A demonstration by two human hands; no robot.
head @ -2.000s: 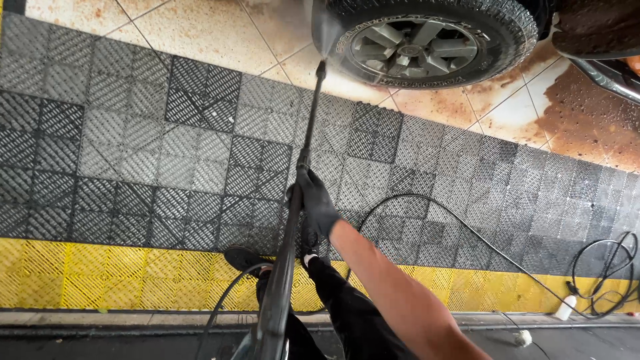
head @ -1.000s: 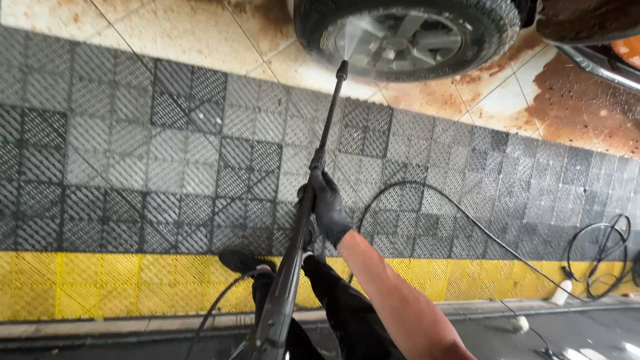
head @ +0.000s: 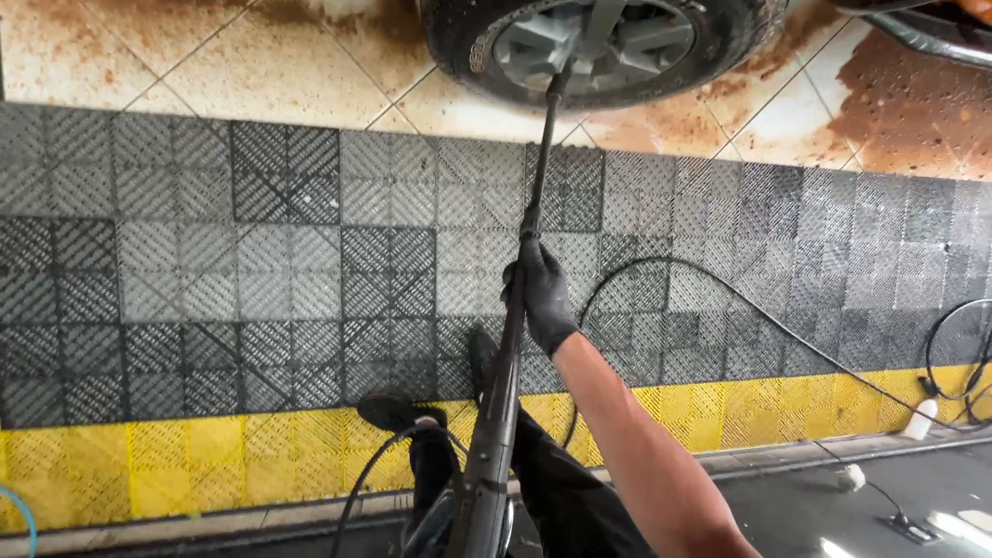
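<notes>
My right hand (head: pixel 542 294), in a black glove, is closed around the black lance of a pressure washer (head: pixel 504 403), with fingertips showing on its left side. The lance runs from the bottom edge up to its nozzle (head: pixel 558 84), which overlaps the lower part of a car wheel's alloy rim (head: pixel 593 46). Pale spray shows at the nozzle tip against the spokes. Around the rim is a wet black tyre (head: pixel 465 46). My left hand is not visible, and the rear end of the washer gun is cut off by the bottom edge.
Brown muddy water (head: pixel 914 108) lies on the light floor tiles. A black hose (head: pixel 744 298) crosses the grey grid matting (head: pixel 287 271) and yellow edging (head: pixel 186 465). My shoes (head: pixel 387 411) are beside the lance. A white bottle (head: pixel 921 418) is at the right.
The nozzle and spray have moved from the tyre's left side onto the rim's spokes. My right hand keeps its hold on the lance. One foot appears farther forward on the grey matting.
</notes>
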